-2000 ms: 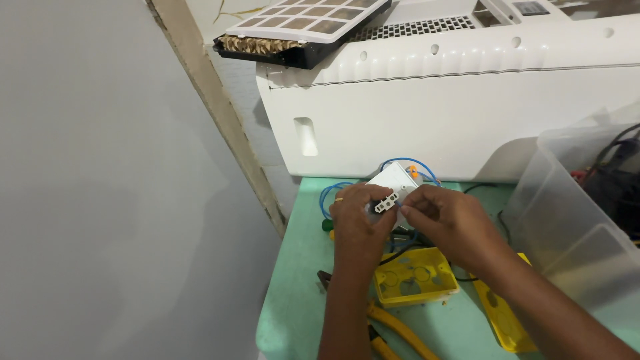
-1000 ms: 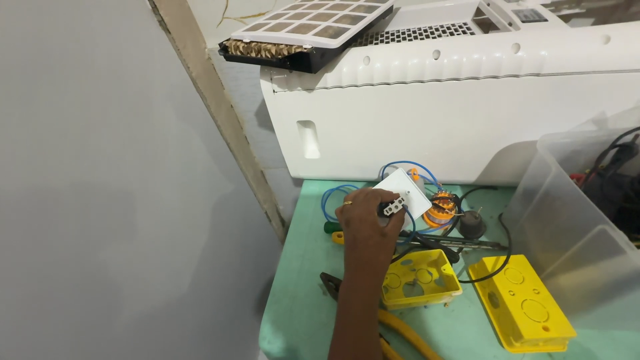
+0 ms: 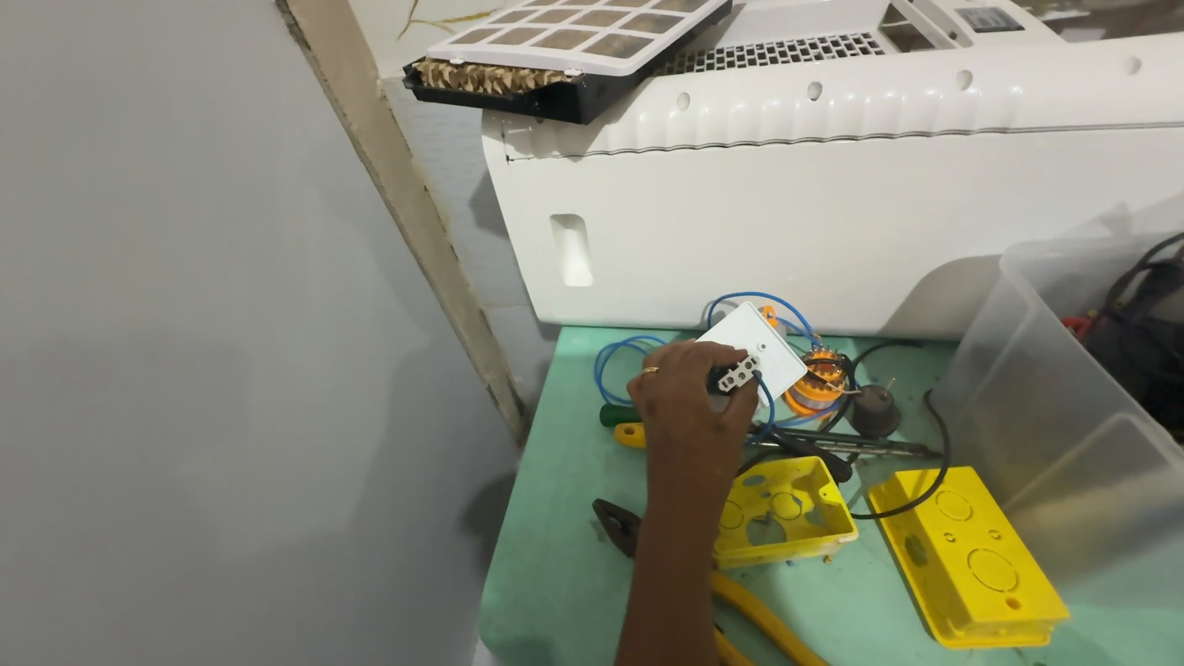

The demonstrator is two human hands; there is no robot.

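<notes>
My left hand [image 3: 689, 398], with a ring on one finger, grips a small black module with a white screw-terminal face [image 3: 739, 373] between thumb and fingers. A blue wire [image 3: 770, 400] hangs from the terminals. Behind the module lies a white square faceplate [image 3: 782, 361]. Just to its right sits an orange rotary part with metal contacts [image 3: 819, 379], with blue and dark wires around it. A grey round knob-like part [image 3: 874, 412] stands beside that. My right hand is out of view.
Near my forearm are a yellow electrical box [image 3: 786, 555], pliers with a dark head [image 3: 618, 527] and yellow handles, and a green-handled screwdriver [image 3: 618, 415]. Rightward lie a longer yellow box [image 3: 994, 564] and a clear plastic bin [image 3: 1101, 398] of cables. A white appliance [image 3: 786, 231] stands behind.
My right hand was at the terminals two seconds ago and has left the view, uncovering the orange part and the longer yellow box. My left hand still holds the module.
</notes>
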